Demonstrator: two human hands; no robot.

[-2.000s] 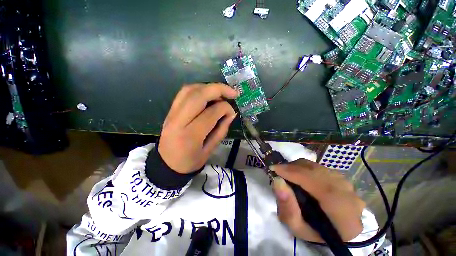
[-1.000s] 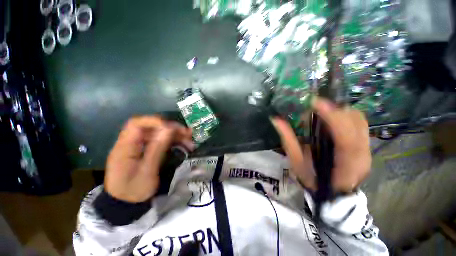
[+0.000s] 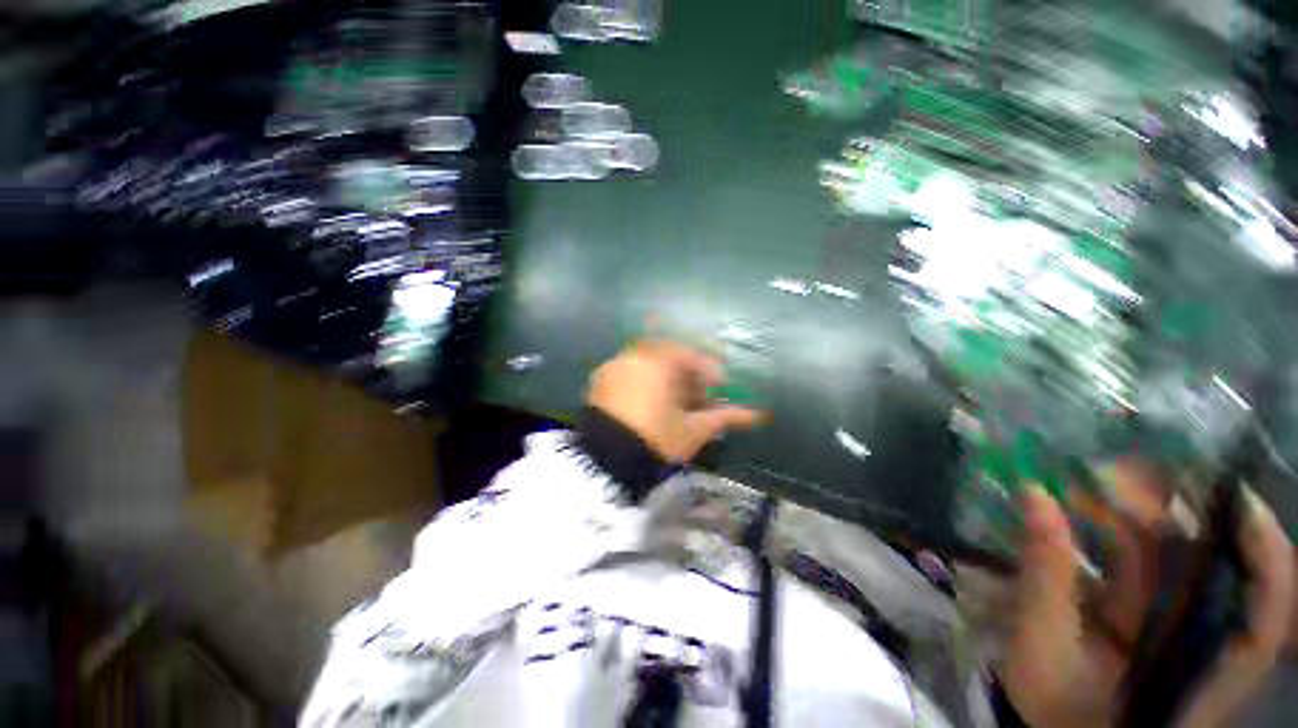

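The picture is heavily blurred. A green circuit board [image 3: 736,381] lies on the dark green mat [image 3: 570,256] beside my left hand. My left hand [image 3: 669,395] is at the mat's front part, its fingers at the board's near left side; blur hides whether it grips the board. My right hand [image 3: 1139,612] is at the lower right, below the pile, and holds a dark handle that looks like the soldering iron [image 3: 1203,605]. The iron's tip cannot be made out.
Several pale round parts [image 3: 591,121] lie at the back left of the mat. A shiny black tray [image 3: 342,242] with boards is further left. A loose pile of boards [image 3: 1025,285] is on the right. Small white pieces [image 3: 811,289] lie between.
The view has swung left, showing more of the tray. My right hand with the iron has moved right, away from the board. My left hand remains near the board.
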